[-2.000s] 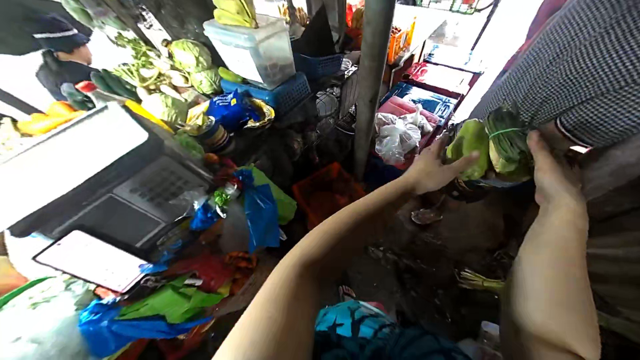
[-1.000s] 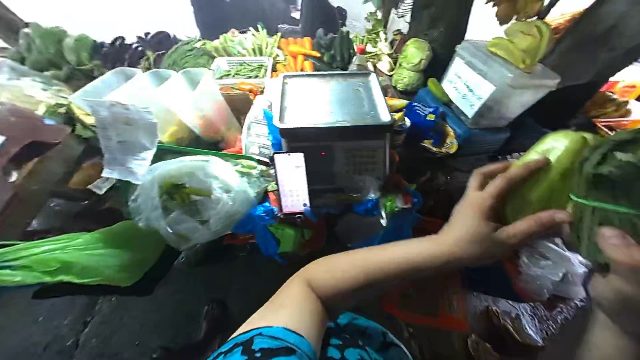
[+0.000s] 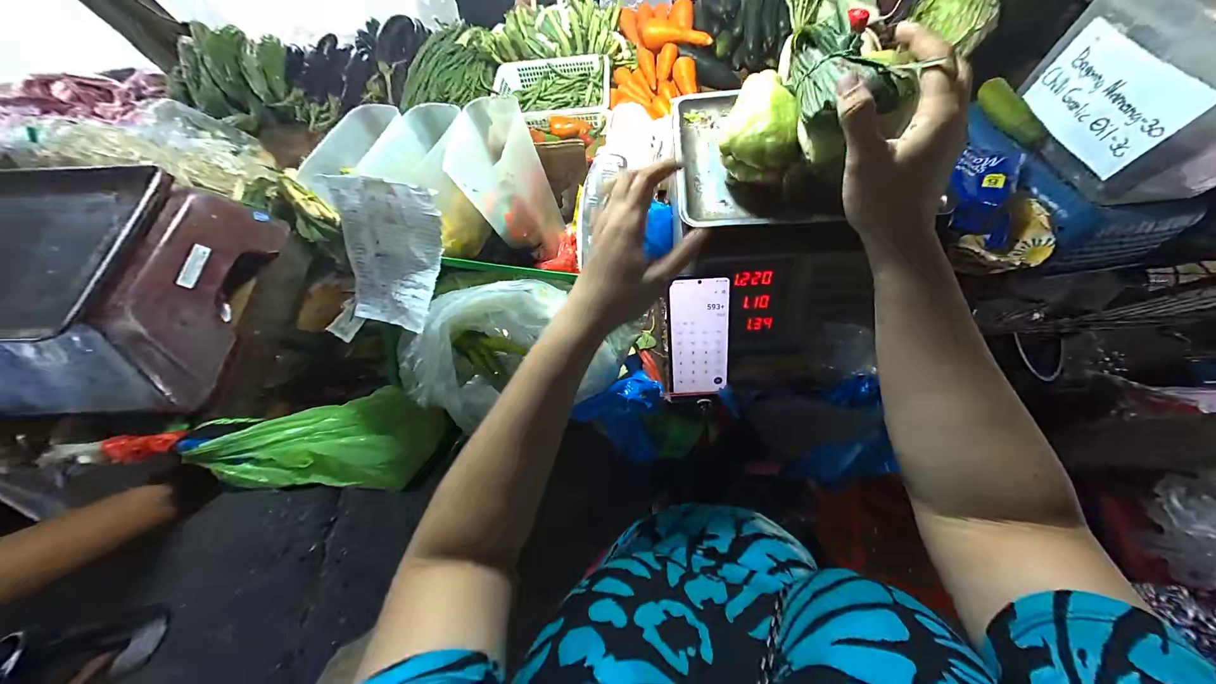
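Observation:
A light green chayote [image 3: 760, 131] rests on the metal pan [image 3: 708, 195] of a digital scale with a lit red display [image 3: 755, 301]. Beside it on the pan is a bundle of green leafy vegetables [image 3: 825, 81], tied with a green band. My right hand [image 3: 902, 133] is at the bundle's right side, thumb and fingers curved around its edge; whether it still grips is unclear. Left of the pan, my left hand [image 3: 632, 242] is raised with fingers apart and nothing in it. A phone [image 3: 698, 337] showing a calculator stands against the scale's front.
Carrots [image 3: 660, 57], green beans and leafy greens lie behind. Clear plastic containers [image 3: 503, 171] and a plastic bag [image 3: 475, 351] are at the left, with a green bag [image 3: 332, 446] and another person's arm [image 3: 85, 541]. A lidded tub [image 3: 1130, 95] bearing writing stands right.
The view has swung left and down to the scale. The chayote and the leafy bundle, earlier between my hands, are now on the pan. My left hand has come off them.

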